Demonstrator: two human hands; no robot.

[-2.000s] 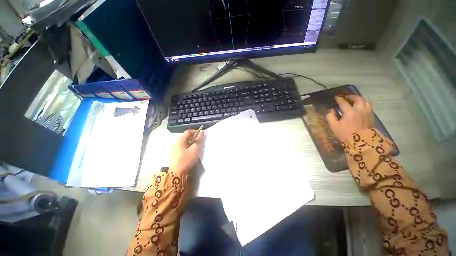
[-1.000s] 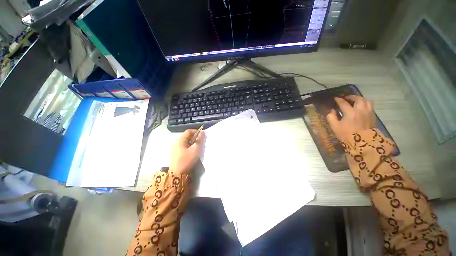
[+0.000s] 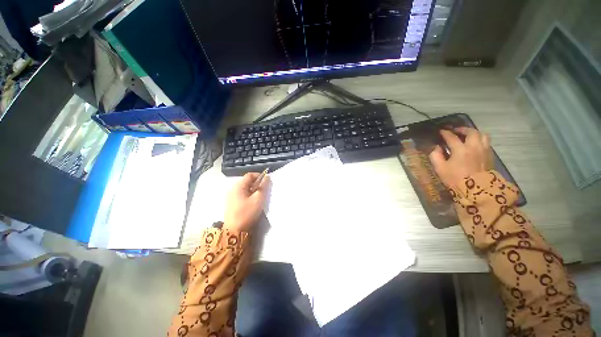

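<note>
My right hand [image 3: 462, 158] rests over a small dark mouse [image 3: 446, 153], mostly hidden under the fingers, on the dark mouse pad [image 3: 428, 191]. My left hand [image 3: 244, 201] holds a thin yellowish pen [image 3: 260, 180] and rests at the left edge of the white paper sheets [image 3: 343, 224]. The sheets are overexposed and hang over the desk's front edge. The monitor [image 3: 310, 39] shows thin coloured and white outlines on black.
A black keyboard [image 3: 310, 136] lies below the monitor, its lower edge touched by the sheets. An open blue folder [image 3: 89, 204] with white sheets lies at left. Dark upright binders [image 3: 168, 56] stand behind it. A grey partition is at right.
The outlines on the monitor have shifted and more of them show than two seconds ago. Both hands stay in nearly the same place. The view has tilted very slightly.
</note>
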